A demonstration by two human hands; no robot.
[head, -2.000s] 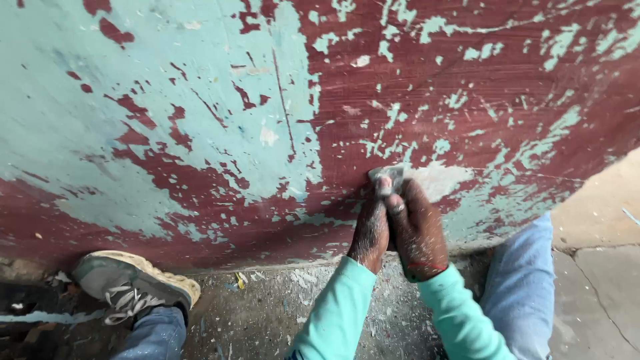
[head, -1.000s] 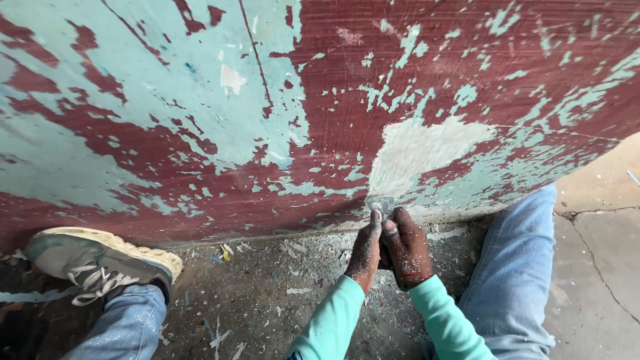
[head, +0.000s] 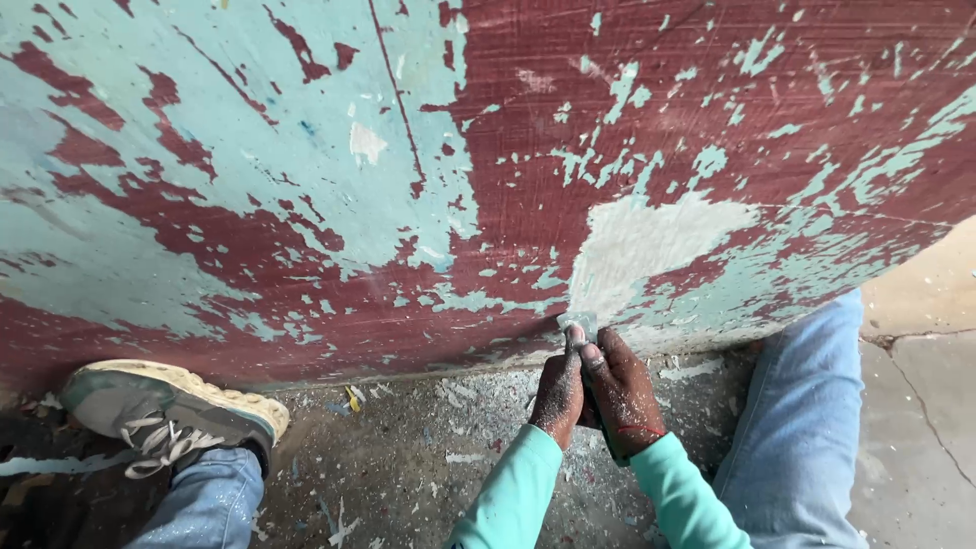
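Note:
My left hand [head: 558, 387] and my right hand [head: 624, 385] are closed together on a scraper [head: 578, 323], thumbs side by side behind its flat metal blade. Part of a dark handle shows between and below my hands. The blade's edge is against the lower part of the wall [head: 526, 252], at the bottom of a bare whitish patch [head: 648, 240]. Around that patch the wall carries maroon paint with broken flakes of pale turquoise. White dust covers my fingers.
Paint chips and dust lie over the concrete floor [head: 396, 457] below the wall. My shoe [head: 168, 412] stands at the left, close to the wall's base. My bent leg in jeans [head: 801, 412] is at the right, by a cracked floor slab [head: 923, 427].
The whitish patch above the blade is much larger than two seconds ago, having grown mostly by one second ago. Both hands stay on the scraper. The view has shifted slightly.

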